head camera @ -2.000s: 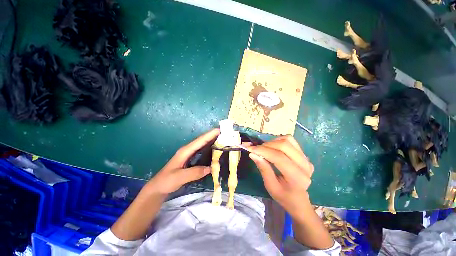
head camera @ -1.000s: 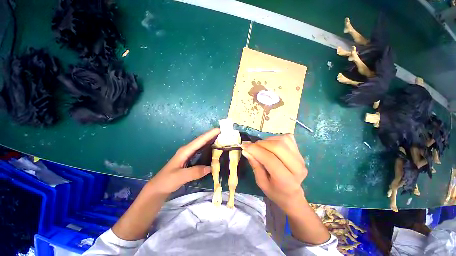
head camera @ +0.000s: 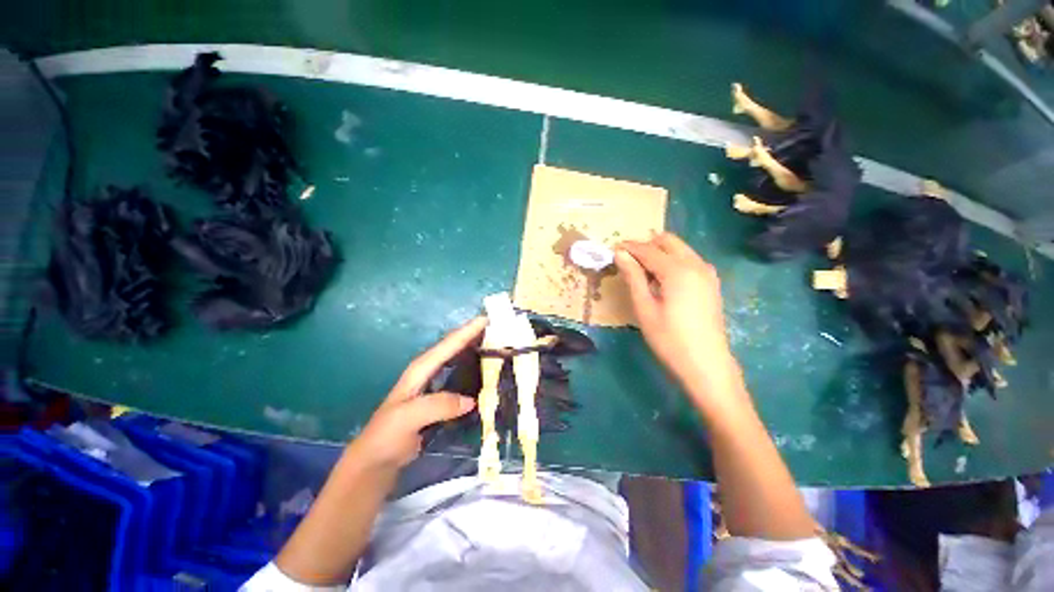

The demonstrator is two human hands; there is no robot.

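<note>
A tan figure lower body (head camera: 527,399) lies with its feet toward me, a white waist block (head camera: 505,320) above its hips and a narrow dark waistband around them. Black garment cloth (head camera: 558,387) spreads beneath and beside the legs. My left hand (head camera: 422,399) holds the figure and cloth from the left side. My right hand (head camera: 674,289) is over the right part of the cardboard palette (head camera: 549,197), its fingertips pinched beside the whitish glue blob (head camera: 592,254). Any thin applicator in the fingertips is too small to make out.
Black ruffled garments (head camera: 260,266) lie at the left of the green bench (head camera: 393,231). Black-clothed figures with tan legs (head camera: 919,272) are grouped at the right. Blue bins (head camera: 156,497) stand below left. More tan leg parts show below right, partly behind my right forearm.
My right hand has moved from the figure's waist up to the glue blob on the palette. My left hand stays on the figure. The camera view has shifted, showing more of the white strip.
</note>
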